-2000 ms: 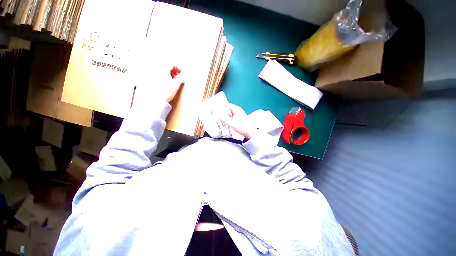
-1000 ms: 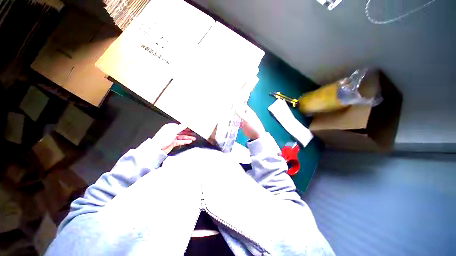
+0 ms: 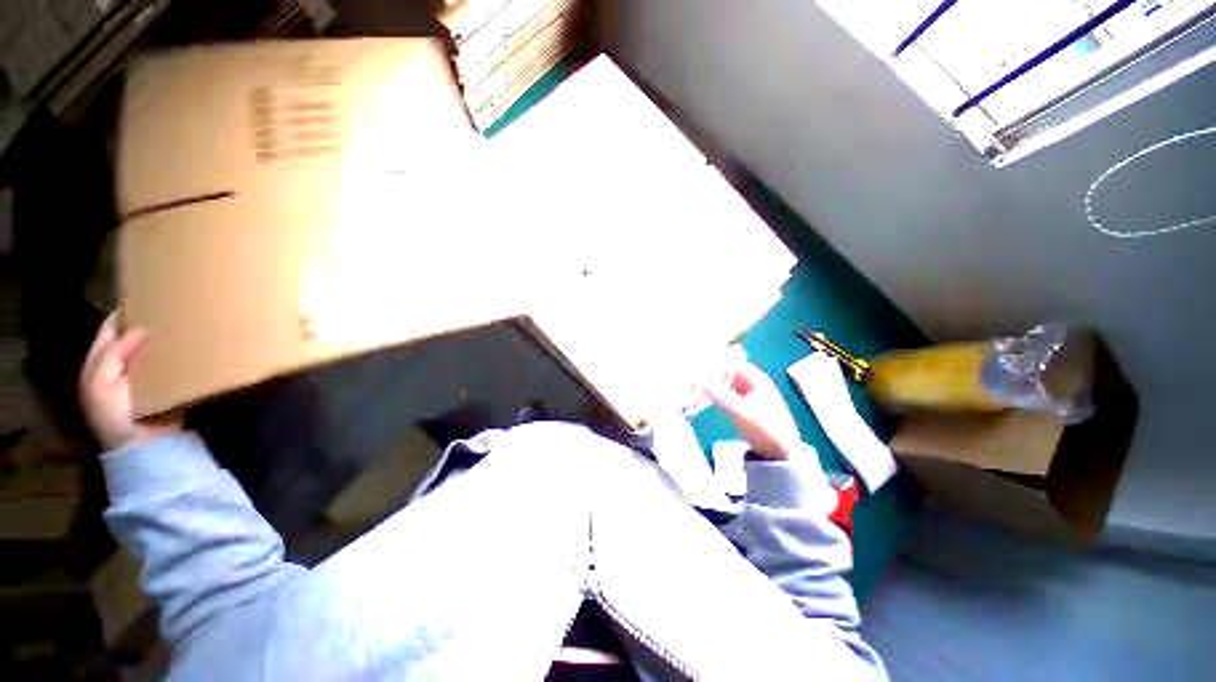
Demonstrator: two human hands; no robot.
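My left hand (image 3: 112, 378) grips the lower left corner of a flat carton (image 3: 220, 287), which is held out to the left with dark print and a slot showing. Its right part glares white and overlaps the working pile of cartons (image 3: 640, 227) on the table. My right hand (image 3: 750, 405) is at the pile's near right edge, fingers bent at the white label strip (image 3: 683, 460), which hangs down beside my sleeve. The strip is partly hidden by the sleeve and washed out.
On the green table (image 3: 854, 296) lie a utility knife (image 3: 834, 352), a spare label strip (image 3: 843, 424) and a partly hidden red tape dispenser (image 3: 846, 506). A yellow roll (image 3: 934, 377) rests on an open carton (image 3: 980, 444). A tall carton stack (image 3: 520, 53) stands behind; a barred window is upper right.
My left hand has moved from the pile's near edge to the far left and now holds a flat carton swung out that way. The camera view has shifted, bringing the window into sight.
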